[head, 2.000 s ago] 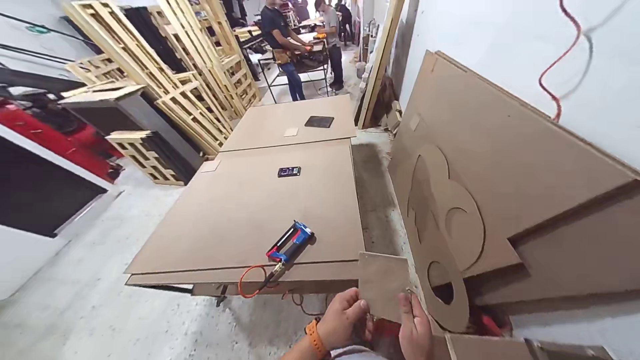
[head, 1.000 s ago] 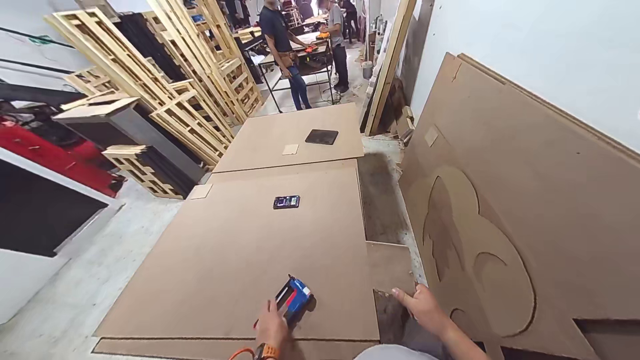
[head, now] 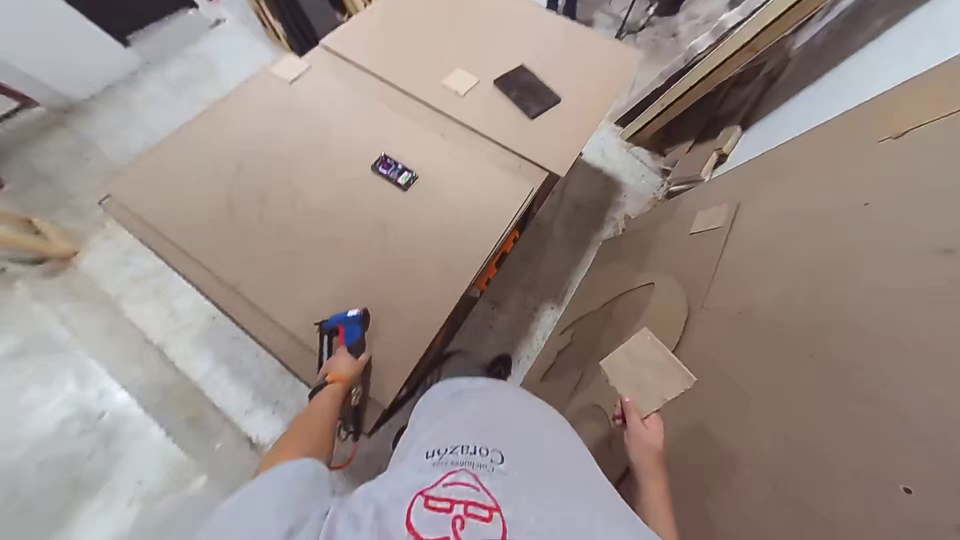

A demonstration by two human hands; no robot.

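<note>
At the near edge of the big fiberboard sheet [head: 300, 195], my left hand [head: 344, 367] grips the handle of a blue and black pneumatic stapler [head: 346, 328], whose red hose hangs down below. Off to the right, my right hand [head: 640, 426] pinches a small square of brown board [head: 648, 370] by its lower corner, above the leaning fiberboard panels. Farther up the sheet lies a phone [head: 394, 172] with its screen lit. A dark flat rectangular object [head: 526, 91] and a light square piece [head: 460, 82] rest on the second board behind it.
Large fiberboard panels [head: 810, 300] lean at the right, with a curved cutout piece [head: 671, 300] among them. A gap of concrete floor [head: 559, 225] separates them from the boards. A wooden beam [head: 720, 67] stands at the upper right; another light square [head: 289, 68] sits at the left board edge.
My right hand has lifted the small board piece, which it held low beside the sheet's edge. My left hand, earlier on the piece, now holds the stapler. The view has tilted down and turned.
</note>
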